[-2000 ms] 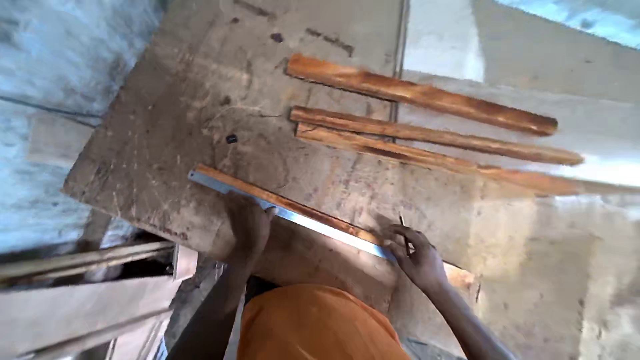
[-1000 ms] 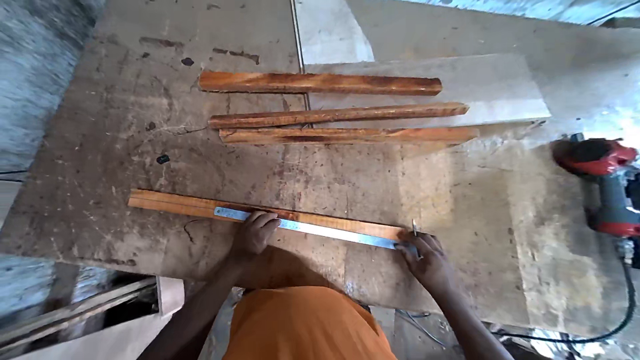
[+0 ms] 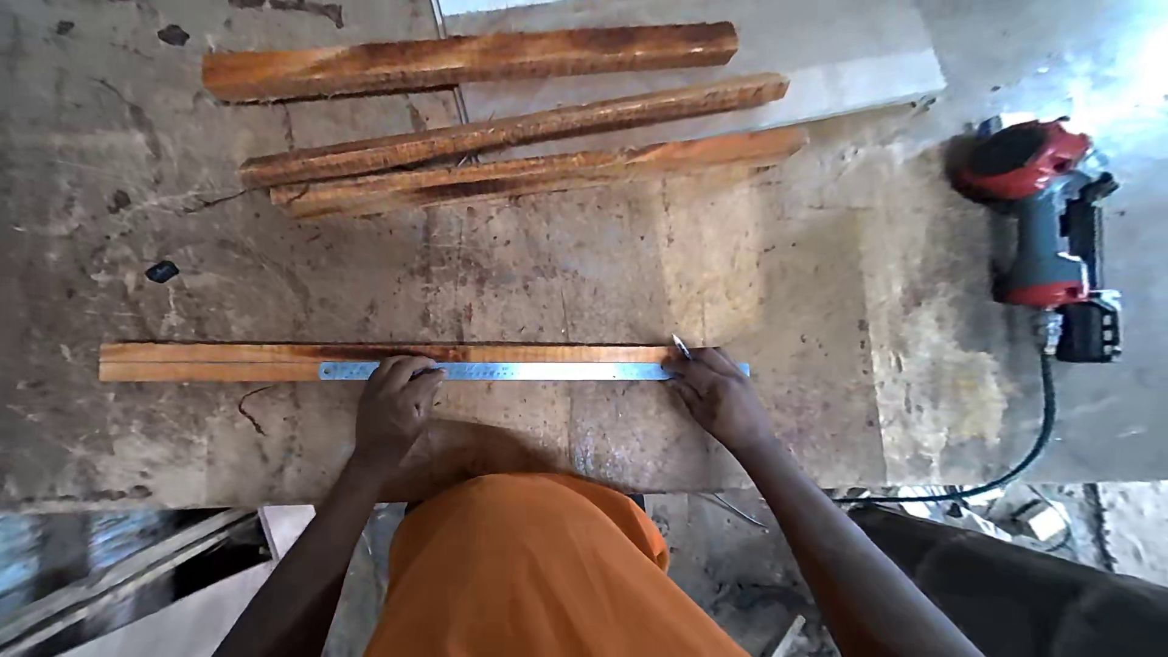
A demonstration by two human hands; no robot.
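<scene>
A steel ruler (image 3: 547, 371) lies lengthwise along a reddish-brown wooden strip (image 3: 210, 361) near the front edge of the workbench. On the strip's bare left part a thin dark line runs lengthwise. My left hand (image 3: 394, 401) presses on the ruler near its left end, fingers bent over it. Close to the ruler's right end, my right hand (image 3: 716, 392) holds a pencil-like marker (image 3: 681, 347), its pale tip pointing up and left past the fingers. That hand also touches the ruler and hides part of the strip's right end.
Behind lie three rough wooden strips (image 3: 470, 62), (image 3: 516, 130), (image 3: 538, 173), partly over a pale board (image 3: 858, 87). A red and grey pneumatic nailer (image 3: 1045, 219) with a dark hose (image 3: 1049, 420) stands at the right. A small black piece (image 3: 162, 271) lies on the workbench (image 3: 566, 274).
The ruler has shifted rightward along the strip between two seconds ago and now, leaving the strip's left part uncovered. Both hands remain at the ruler. The view has turned and moved right.
</scene>
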